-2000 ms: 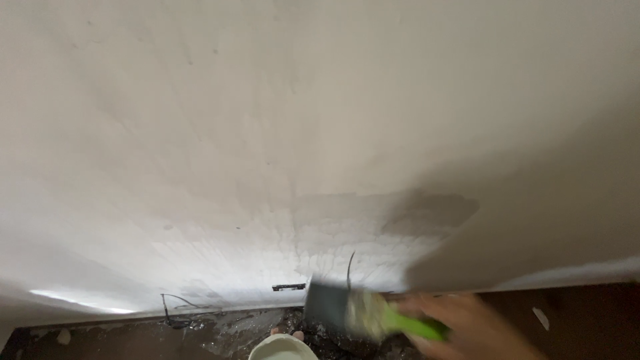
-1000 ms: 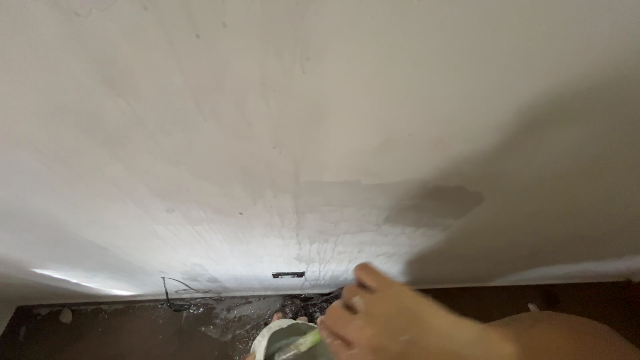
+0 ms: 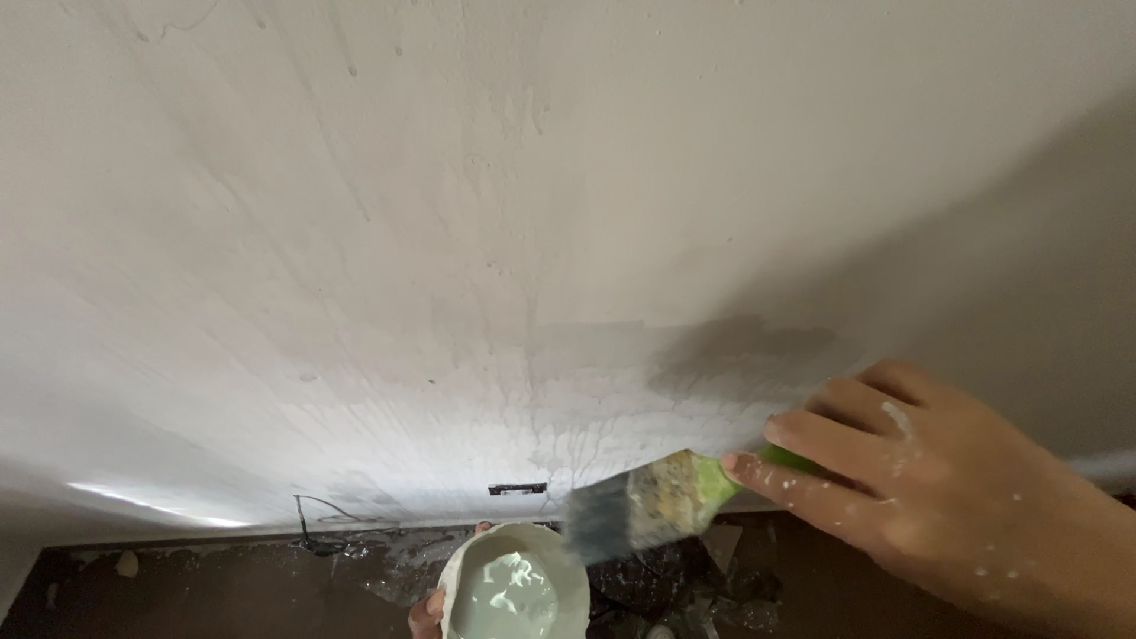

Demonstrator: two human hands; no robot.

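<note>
My right hand (image 3: 914, 479), flecked with white paint, grips the green handle of a paintbrush (image 3: 670, 497). The brush's dark bristles point left, just above and beside the right rim of a white tub (image 3: 577, 568). Pale liquid paint (image 3: 510, 590) lies in the tub. My left hand (image 3: 428, 612) holds the tub from its left side; only some fingers show. Behind them rises a pale wall (image 3: 568, 222) with drip marks and a darker, wet-looking patch (image 3: 595, 346) near the middle.
A dark rectangular wall opening (image 3: 517, 489) sits low on the wall. A thin black cable (image 3: 302, 524) sticks out at lower left. Crumpled clear plastic sheeting (image 3: 754, 586) lies on the brown floor (image 3: 222, 595) along the wall's foot.
One second ago the brush was down in the tub; now it is out, beside the rim. Two seconds ago it was also outside the tub, blurred, over the lower wall.
</note>
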